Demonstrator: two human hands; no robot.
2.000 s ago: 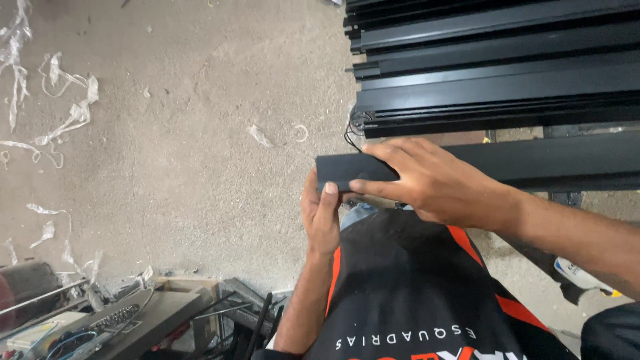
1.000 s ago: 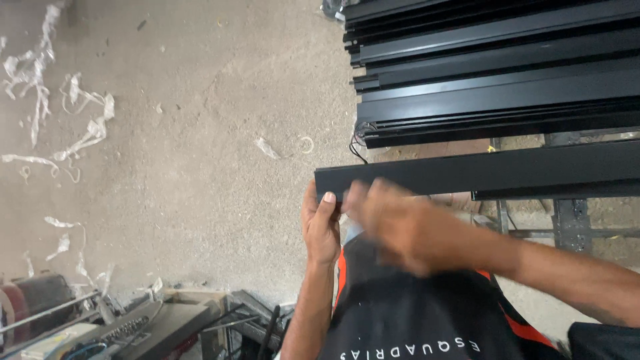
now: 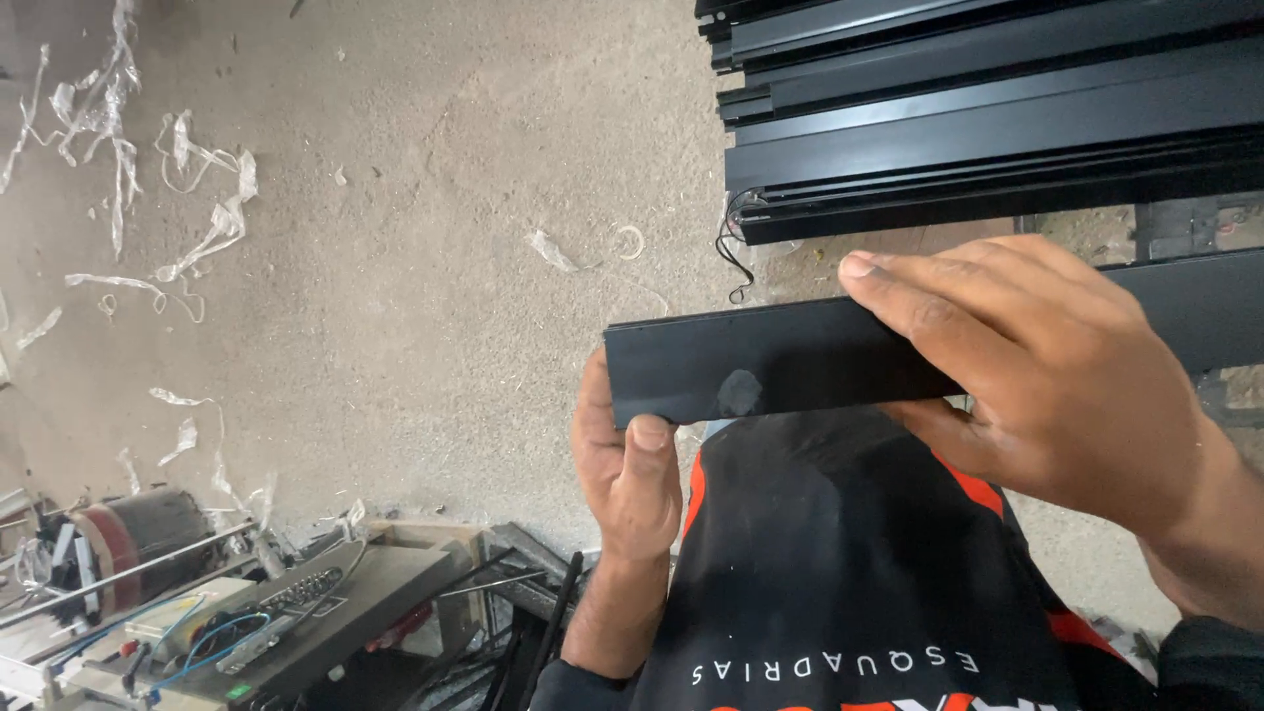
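A long black metal profile [image 3: 780,360] runs from the middle of the view to the right edge, with a dull smudge near its left end. My left hand [image 3: 632,454] grips that end from below, thumb on the lower edge and fingers behind. Over the profile farther right lies my right hand [image 3: 1037,365], its fingers at the upper edge and its thumb at the lower one, closed around the bar. A thin black cord [image 3: 733,262] dangles just above the profile.
Several black profiles [image 3: 938,99] are stacked at the upper right. Strips of clear plastic film [image 3: 212,227] litter the concrete floor [image 3: 425,197]. A machine with hoses and a coiled cable [image 3: 306,592] stands at the lower left, beside dark profile offcuts [image 3: 523,583]. A black apron bearing writing [image 3: 839,553] covers my lap.
My right hand, blurred near the profile's left end a second ago, is now farther right along the bar. My left hand still holds the end.
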